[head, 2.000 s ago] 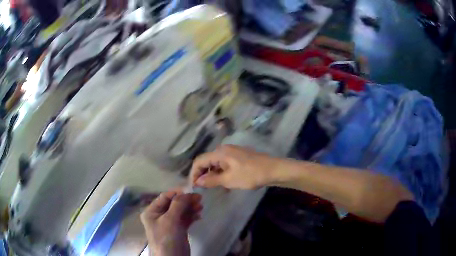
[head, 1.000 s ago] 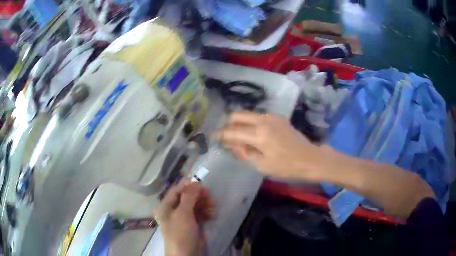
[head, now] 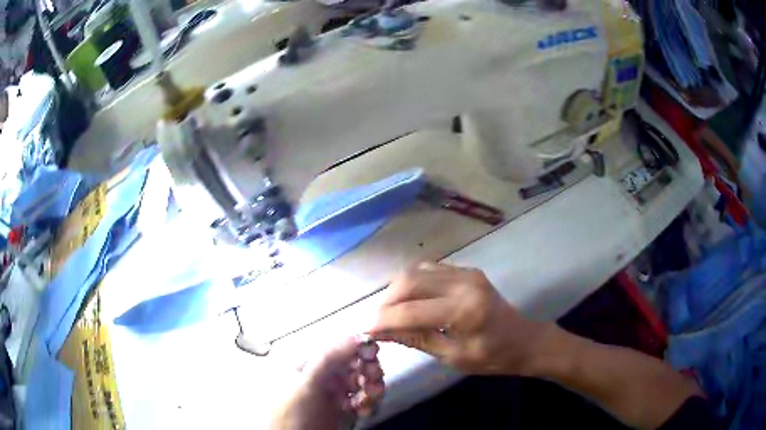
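My left hand (head: 340, 382) is low in the middle, over the front of the white table, fingers curled around a small pale piece (head: 366, 342), likely a label. My right hand (head: 453, 319) touches it from the right with fingertips pinched together; whether they also grip the piece is hidden. A light-blue cut panel (head: 353, 210) lies under the needle area (head: 270, 227) of the cream sewing machine (head: 378, 92), its other end (head: 168, 309) reaching left of the needle. Red-handled snips (head: 466, 205) lie on the machine bed beyond the panel.
Light-blue strips (head: 84, 260) lie at the left over brown board with yellow tape (head: 99, 369). Black shears (head: 657, 144) and small labels (head: 642, 180) lie at the table's right end. A red crate (head: 640, 306) with blue pieces (head: 726, 311) stands at the right.
The view has swung left, bringing the needle area and blue panel into sight. My right hand has come back from near the shears to meet my left hand.
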